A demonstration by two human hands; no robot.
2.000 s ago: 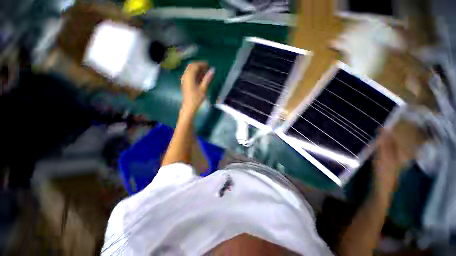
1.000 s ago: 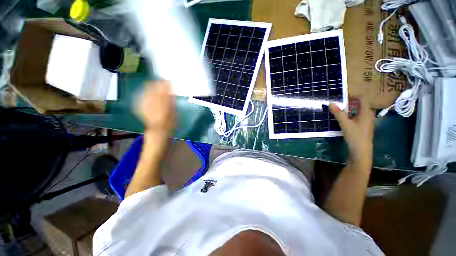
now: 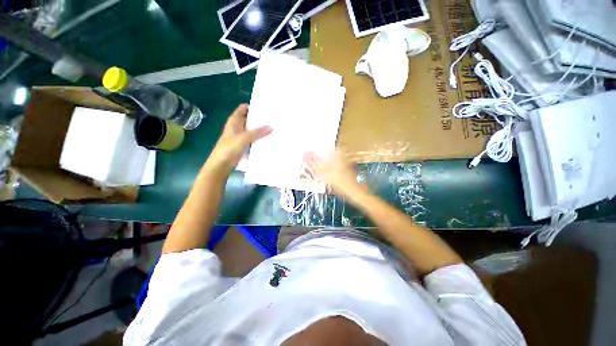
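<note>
A plain white sheet (image 3: 295,118) lies tilted in front of me, with another white edge showing just under its right side. My left hand (image 3: 242,140) grips its left edge, thumb on top and fingers at the side. My right hand (image 3: 331,170) is blurred at the sheet's lower right corner; whether it grips or only touches cannot be told. White cable loops (image 3: 295,201) stick out below the sheet. What lies under the sheet is hidden.
Cardboard sheet (image 3: 432,88) bears a crumpled white cloth (image 3: 388,64) and a solar panel (image 3: 386,12). More panels (image 3: 260,23) lie at the back. Stacked panels (image 3: 574,152) with cables are at right. Open carton (image 3: 40,145), bottle (image 3: 159,101) and dark-lidded cup (image 3: 161,132) stand left.
The white sheet swung in by my left hand now lies in front of me. The two dark panel faces there no longer show. My right hand has moved left to the sheet.
</note>
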